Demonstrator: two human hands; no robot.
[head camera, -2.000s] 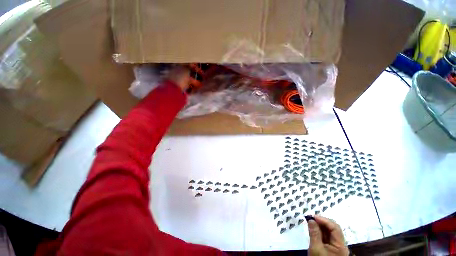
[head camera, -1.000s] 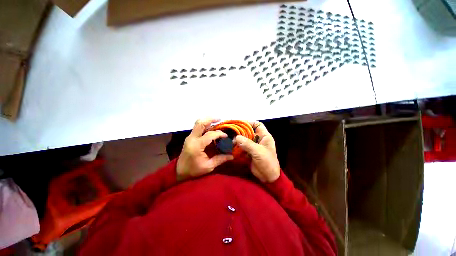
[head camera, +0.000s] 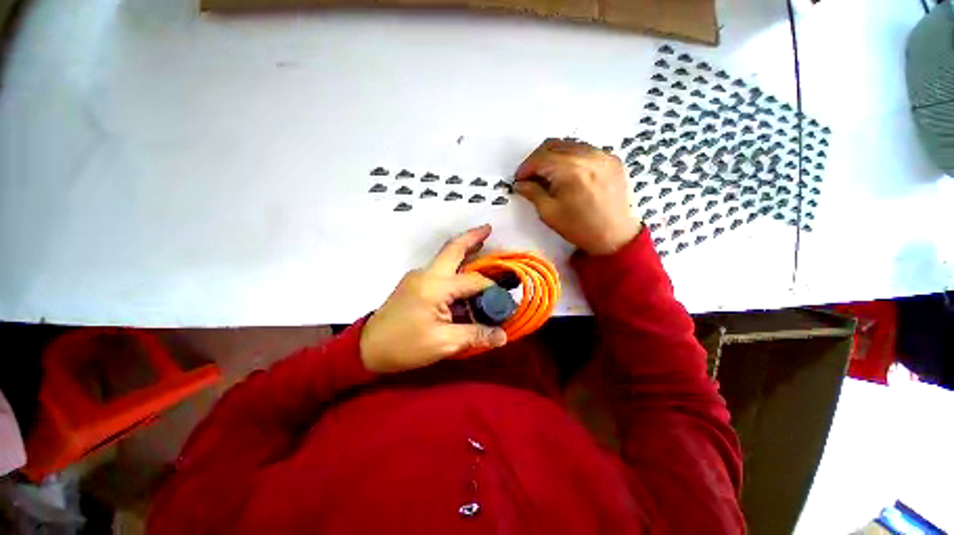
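My left hand holds a coiled orange cord at the table's front edge. Its thumb and fingers grip the round black plug, which faces up in the middle of the coil. My right hand is on the white table, thumb and forefinger pinched at the right end of a short strip of small dark labels. A dark bit shows at the fingertips; I cannot tell whether it is lifted off the table. The dense block of labels lies right of this hand.
The white table has a dark seam at right. A cardboard flap lies along the back. A grey-green basket is at the far right. An open brown box stands below the table edge at right, an orange object below left.
My right hand has left the plug and moved up and forward to the label strip. My left hand still holds the coil and plug, now slightly lower. The view has shifted.
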